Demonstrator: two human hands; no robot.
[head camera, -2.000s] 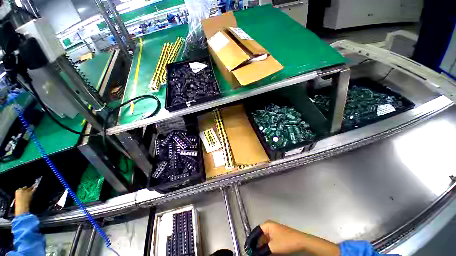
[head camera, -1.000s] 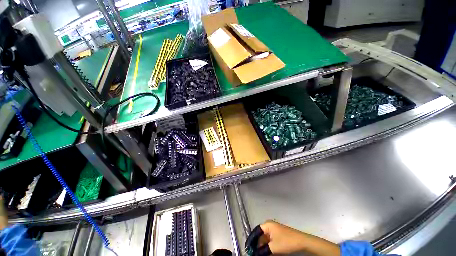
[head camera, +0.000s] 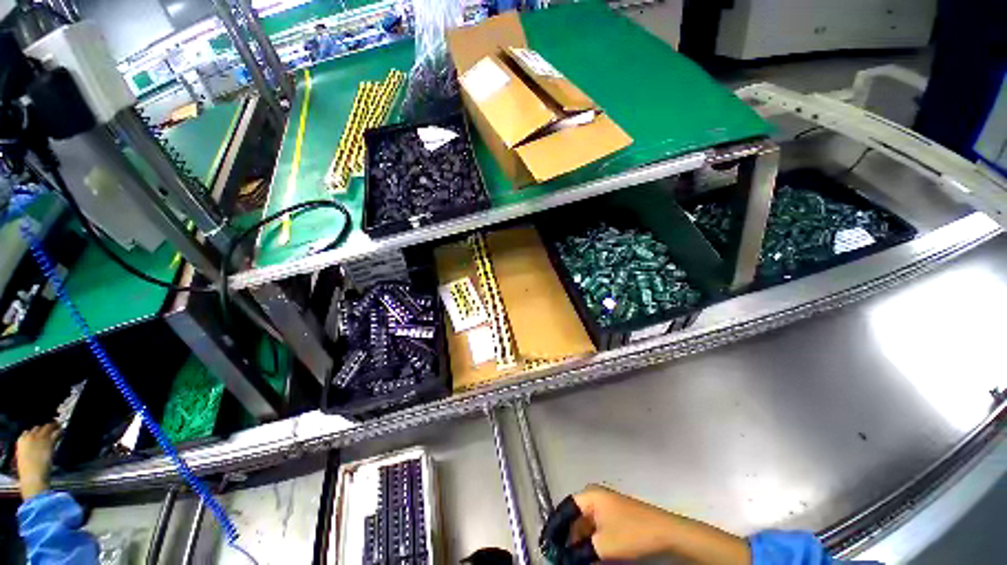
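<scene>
My right hand (head camera: 607, 528), with black coverings on its fingers, is at the bottom edge, right of the centre. Its fingers are curled together; whether they hold something small is hidden. A dark rounded tip (head camera: 487, 556) at the bottom edge may be a covered finger of my left hand; the rest is cut off. A white tray of black strips (head camera: 394, 513) lies on the metal bench left of it. A bare hand (head camera: 36, 455) with a blue sleeve is at the far left by the lower bins; it looks like another worker's.
Behind the bench are a bin of black strips (head camera: 383, 337), a cardboard sheet (head camera: 528, 276) and bins of green components (head camera: 627, 276). The upper green shelf holds a bin of small black parts (head camera: 425, 177) and an open box (head camera: 541, 110). A blue coiled cord (head camera: 127, 386) crosses the left.
The bare hand at the far left moved off towards the left edge and is now back over the lower bins. My right hand and the dark tip have stayed nearly still.
</scene>
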